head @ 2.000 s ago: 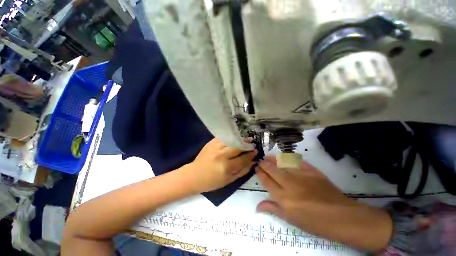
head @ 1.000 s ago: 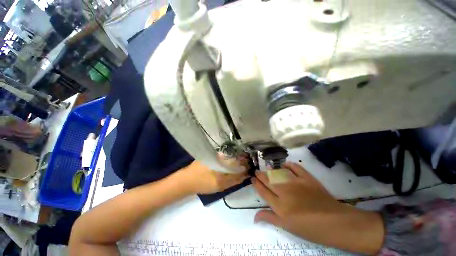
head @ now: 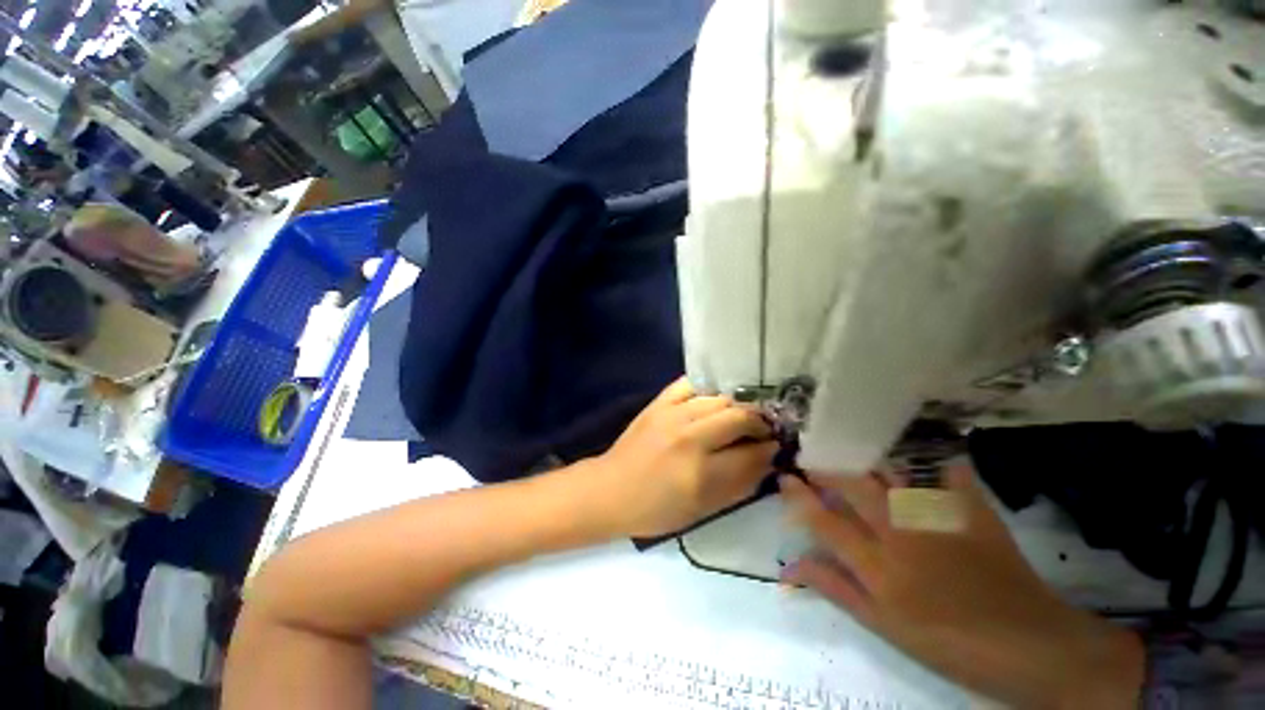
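A dark navy garment panel (head: 506,298) lies on the white machine table to the left of and under the sewing machine head (head: 957,208). My left hand (head: 694,465) presses and pinches the panel's edge beside the needle area, fingers curled. My right hand (head: 916,569) lies flat with its fingertips at the same edge, partly behind the pale cream block (head: 928,509). The needle and presser foot are mostly hidden by the machine head and my fingers. A corner of the navy cloth shows below my left hand, over the outlined metal plate (head: 742,540).
A blue plastic basket (head: 250,364) with a white cone and yellowish tape roll stands at left. Dark cloth pieces with a looped strap (head: 1204,548) lie at right. Grey-blue panels (head: 569,76) lie behind. The table's ruler marks (head: 555,652) run along its front edge.
The view has shifted, so the machine head now shows further right. Both hands stay by the needle; the cloth corner below my left hand shows less than before.
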